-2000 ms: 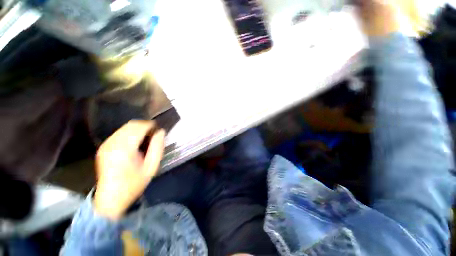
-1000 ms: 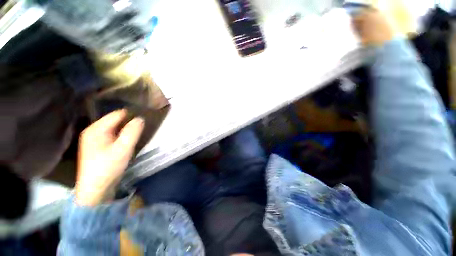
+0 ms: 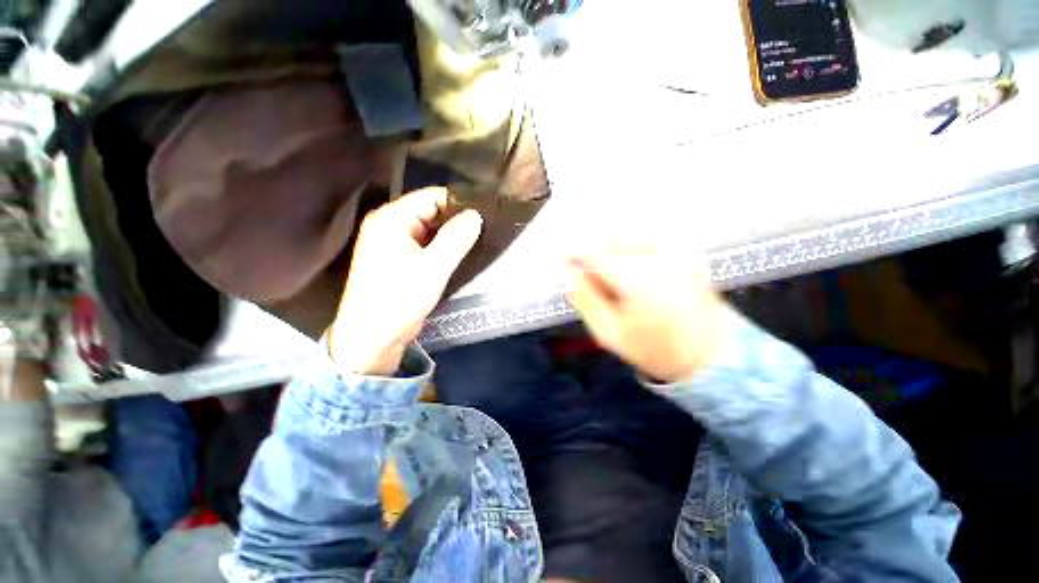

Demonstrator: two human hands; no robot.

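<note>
The garment body [image 3: 148, 330], dark olive to black cloth, lies at the left of the white table. A reddish-brown pocket bag [image 3: 268, 188] and a small dark grey tab [image 3: 382, 89] lie on it. My left hand [image 3: 399, 279] rests on the garment's right part, thumb and curled fingers closed at the brown-olive cloth; its fingertips are partly hidden. My right hand [image 3: 644, 308] is blurred over the table's front edge, right of the cloth and apart from it. Whether it holds something small cannot be told. Metal machine parts [image 3: 496, 25] show behind the cloth.
A lit smartphone [image 3: 801, 51] lies at the back right. Small snips [image 3: 989, 103] with orange-yellow handles lie right of it. A printed ruler [image 3: 798, 253] runs along the table's front edge. A person's grey-clothed part [image 3: 68, 512] shows at lower left.
My right hand has come from the far upper right to the front edge near my left hand. The view has shifted, so the garment and phone appear farther right. My left hand remains at the cloth.
</note>
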